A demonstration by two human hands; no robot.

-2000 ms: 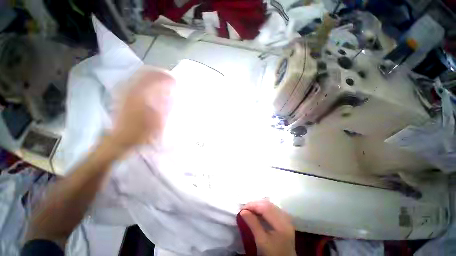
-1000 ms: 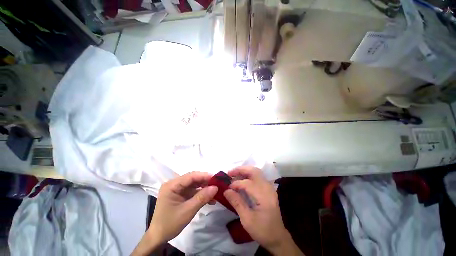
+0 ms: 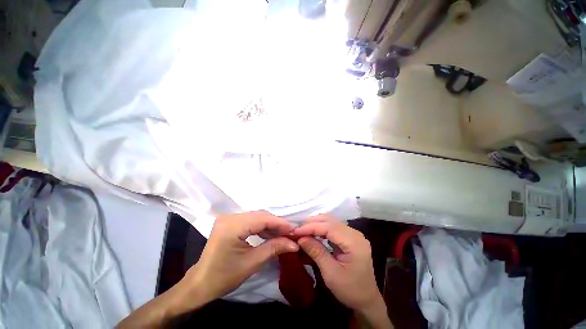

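A large white garment body (image 3: 109,109) lies spread on the machine bed, with small dark red print on it, washed out by the lamp. A red band (image 3: 296,279) hangs down at the garment's near edge. My left hand (image 3: 247,247) and my right hand (image 3: 337,260) meet over the lap, each pinching the top of the band between thumb and finger. The fingers hide what is pinched. The presser foot and needle area (image 3: 361,58) is in glare, away from both hands.
The cream sewing machine (image 3: 411,115) stands ahead and right. Dark-handled snips (image 3: 517,166) and a dark looped object (image 3: 457,78) lie on it. White pieces hang at the lower left (image 3: 54,257) and lie on a red-edged stool at the lower right (image 3: 469,283).
My left hand has left the white cloth and come to the band beside my right hand. Since one second ago the fingertips have closed together and the band hangs straighter. The view has shifted.
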